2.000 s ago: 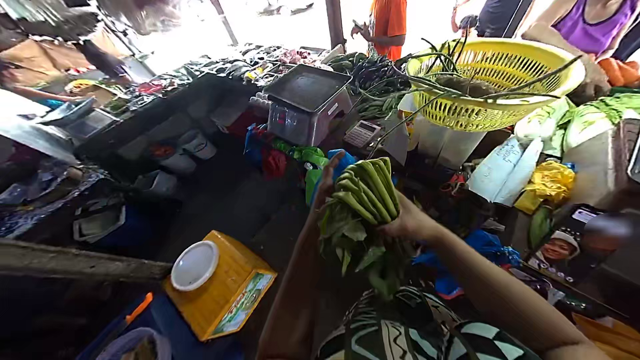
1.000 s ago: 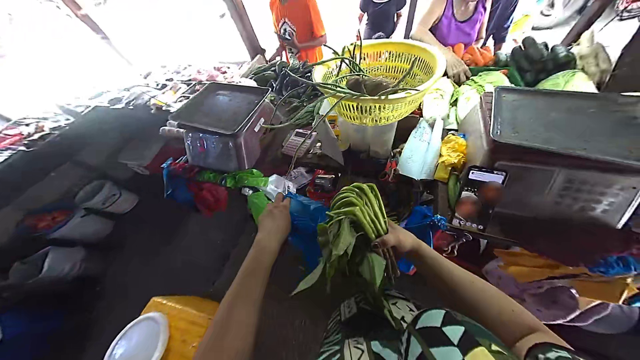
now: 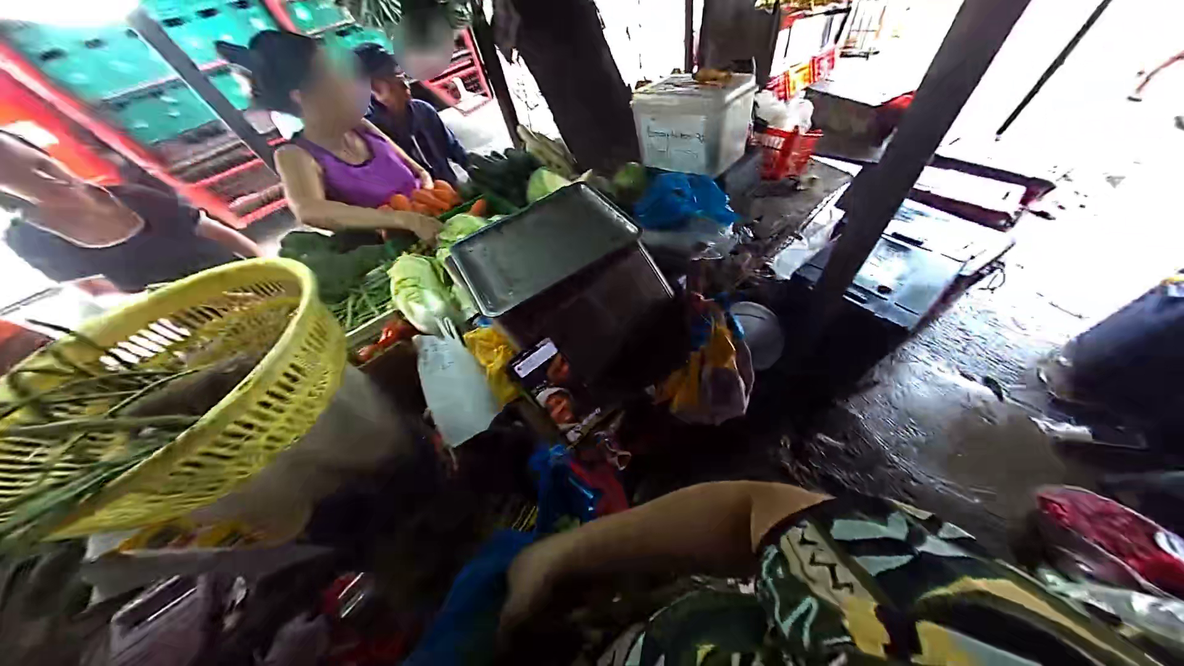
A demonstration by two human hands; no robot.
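My right hand (image 3: 529,585) is low in the middle of the head view, blurred, against a blue plastic bag (image 3: 467,601). Its fingers are hidden, so whether it grips the bag is unclear. The bare forearm runs back to a patterned sleeve at the right. My left hand is out of sight. Left of the right hand and above it stands a yellow perforated plastic basket (image 3: 310,356) with long green stalks in it. White plastic bags (image 3: 453,388) and a yellow plastic bag (image 3: 492,356) hang ahead of the hand.
A dark lidded bin (image 3: 555,245) stands ahead, with a phone (image 3: 534,363) at its near side. Beyond lie Chinese cabbage (image 3: 421,291) and carrots (image 3: 433,197), where a person in a purple top (image 3: 356,171) reaches in. A slanting post (image 3: 911,148) rises at the right over wet ground (image 3: 934,444).
The view has swung far to the right. Both hands were at a bunch of leafy green stalks; now the bunch and my left hand are out of sight, and my right hand is by the blue bag.
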